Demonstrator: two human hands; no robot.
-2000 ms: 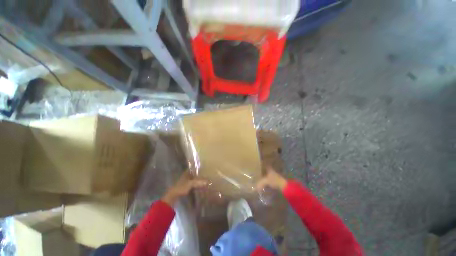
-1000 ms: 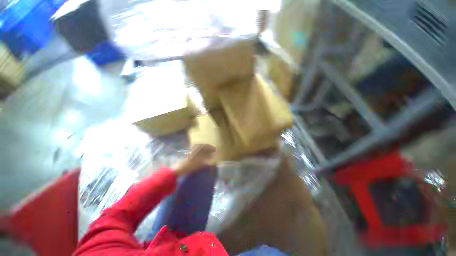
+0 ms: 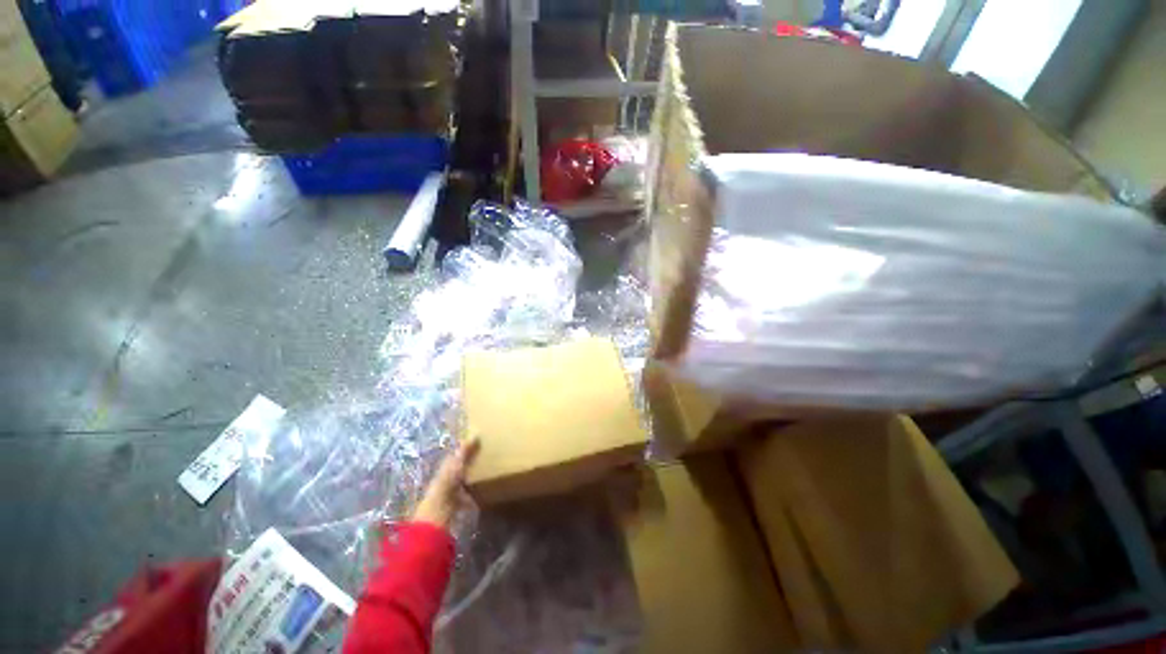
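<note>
A plain brown closed carton (image 3: 550,415) is in the middle of the view, above the floor and loose clear film. My left hand (image 3: 445,488), bare with a red sleeve, holds the carton at its near left edge; the fingers are partly hidden. My right hand is not in view. I cannot tell whether the carton's underside touches anything.
Crumpled clear film (image 3: 492,288) lies beyond the carton. Printed paper (image 3: 275,600) lies at the lower left. A large open carton (image 3: 684,217) with whitish film (image 3: 921,281) over its side stands at the right, above smaller brown cartons (image 3: 882,524). A blue base (image 3: 365,176) carries stacked cardboard.
The view has swung left, away from the red stool. The bagged carton that both hands held is out of view. My left hand has reached out and taken hold of a plain carton; my right hand left the picture.
</note>
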